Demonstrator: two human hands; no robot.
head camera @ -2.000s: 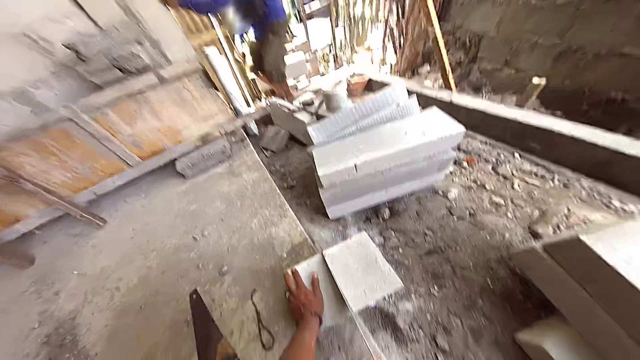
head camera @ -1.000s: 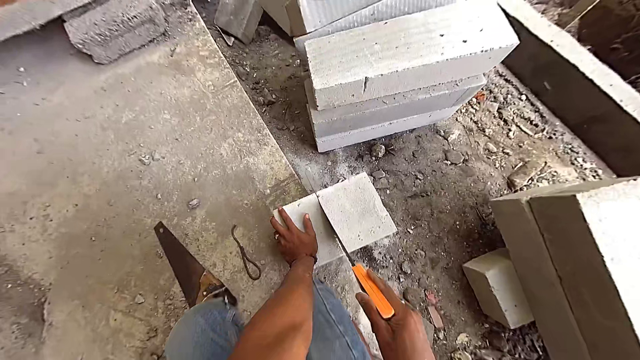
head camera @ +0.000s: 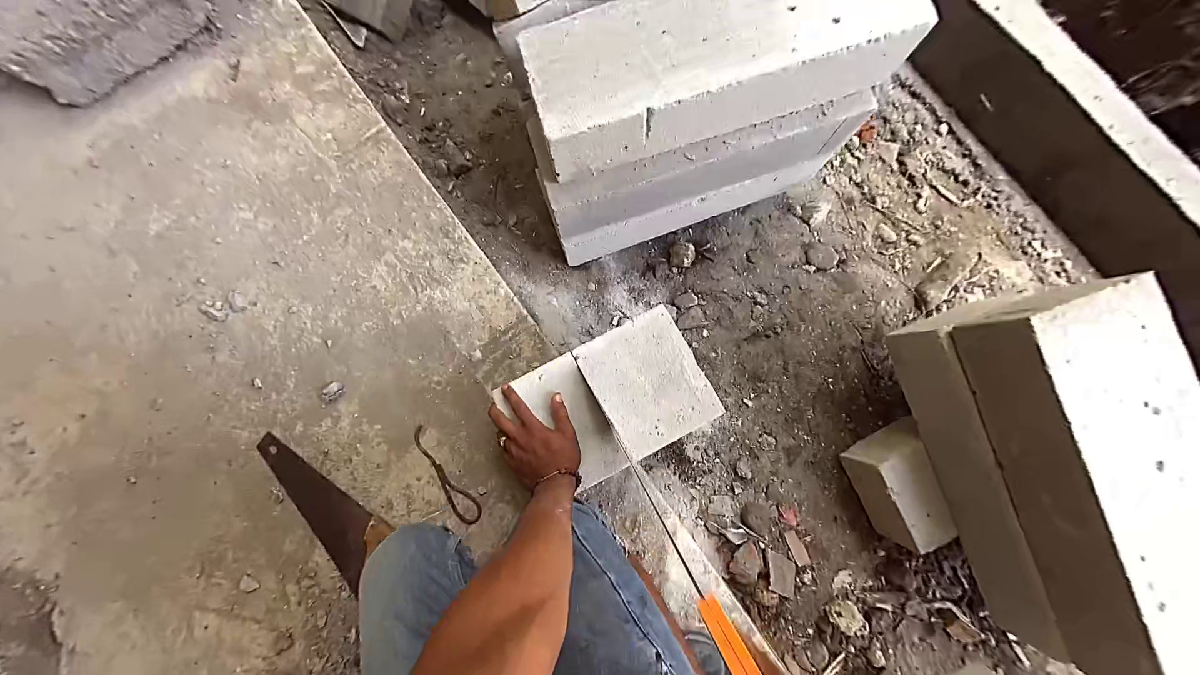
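Note:
My left hand lies flat with fingers spread on the left part of a light grey aerated concrete block, pressing on it at the slab's edge. The thin blade of a handsaw stands in a straight cut across the block, just right of that hand. Its orange handle runs out at the bottom edge of the view. My right hand is outside the frame. Left of my knee, a second handsaw with a dark blade lies on the concrete, beside a loop of dark cord.
A stack of long aerated blocks stands ahead on rubble-strewn soil. More large blocks stand at the right, with a small block piece against them. A low concrete wall runs along the upper right. The concrete slab spreads on the left.
The orange-handled saw has moved back toward the bottom of the view, and my right hand, on its handle one second ago, has left the frame. My left hand stays on the block.

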